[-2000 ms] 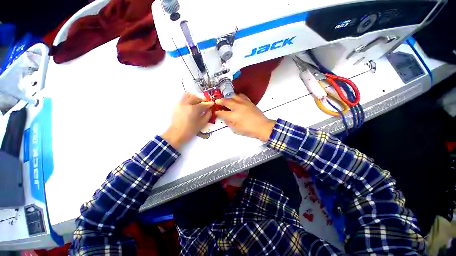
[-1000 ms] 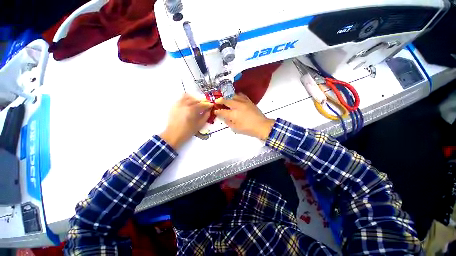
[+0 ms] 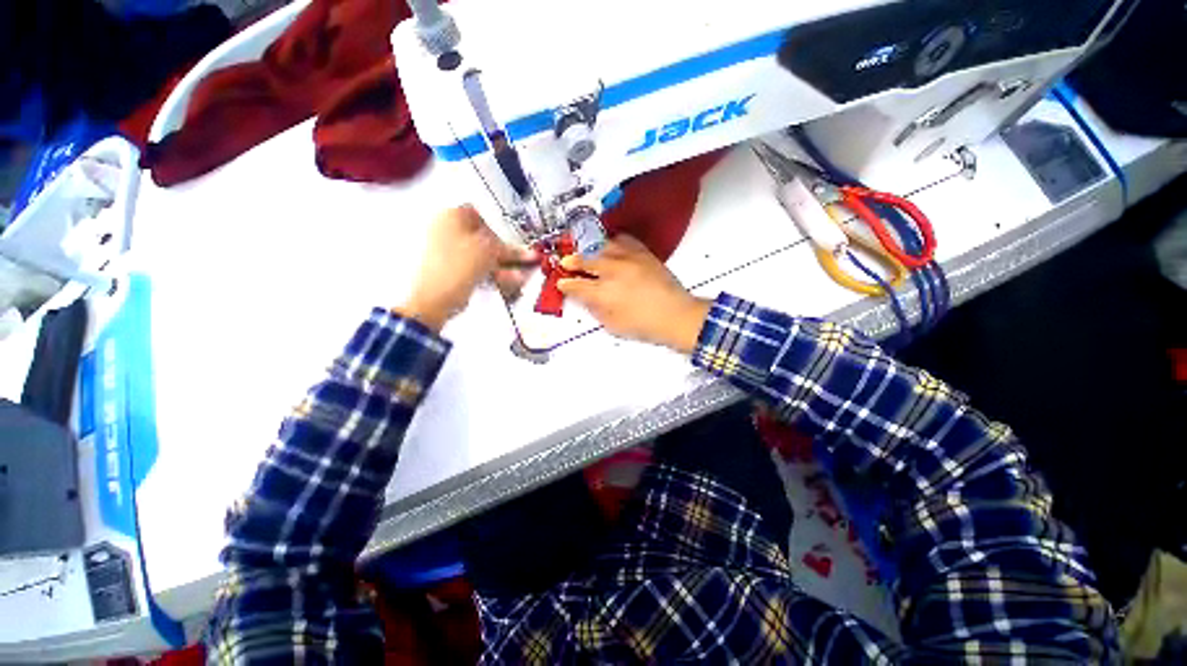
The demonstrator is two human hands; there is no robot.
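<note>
A small red folded edge [image 3: 551, 289] of the knit piece lies at the presser foot [image 3: 547, 239], its loose end pointing toward me. My right hand [image 3: 634, 294] pinches this edge just right of the needle. My left hand [image 3: 466, 266] is left of the needle, its fingertips near the fabric; whether they touch it is hidden. More of the rust-red garment piece [image 3: 670, 206] lies behind and right of the needle, partly under the machine arm.
The white JACK sewing machine [image 3: 690, 124] stands across the back. Scissors with red and yellow handles [image 3: 888, 224] lie right of the needle, with a dark blue cord [image 3: 927, 297]. Dark red fabric [image 3: 371, 124] lies at the back left. Another machine [image 3: 124, 390] is at left.
My left hand has moved left and slightly back, away from the red edge, uncovering more of it. My right hand stays nearly in place. The view has shifted slightly.
</note>
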